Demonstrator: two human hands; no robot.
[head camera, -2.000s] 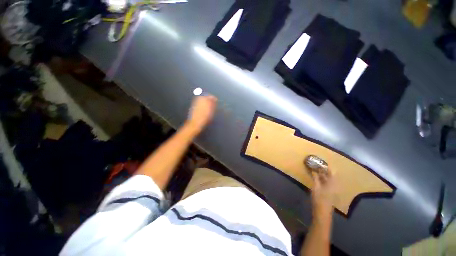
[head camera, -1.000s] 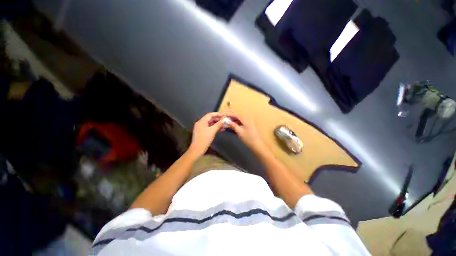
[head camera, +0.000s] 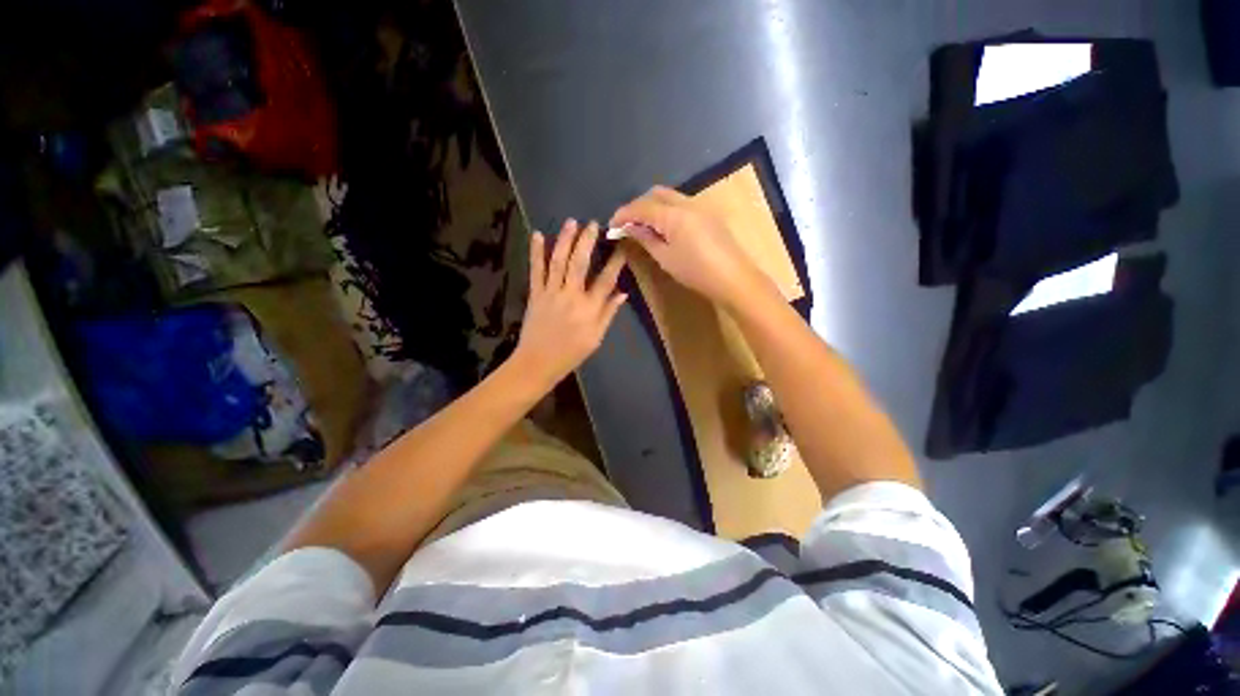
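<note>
A tan card pattern (head camera: 700, 367) lies on a dark fabric piece (head camera: 789, 224), whose dark margin shows around the card. My right hand (head camera: 683, 242) is over the card's upper left corner and pinches a small white tailor's chalk (head camera: 619, 233) at the fabric edge. My left hand (head camera: 569, 302) lies with fingers spread beside that corner, partly on the table and the fabric edge; nothing shows in it. A shiny mottled pattern weight (head camera: 766, 432) sits on the card. My right forearm and shirt hide part of the card.
Two stacks of dark cut pieces (head camera: 1054, 163) with white labels lie on the grey table (head camera: 870, 82) at right. A silver-white corded tool (head camera: 1122, 558) lies at lower right. Bags, a blue bundle (head camera: 170, 370) and a red item (head camera: 279, 95) lie left of the table edge.
The view has turned and shifted. My hands came together at the chalk, then parted; my right hand now holds the chalk at the pattern's corner and my left has spread flat.
</note>
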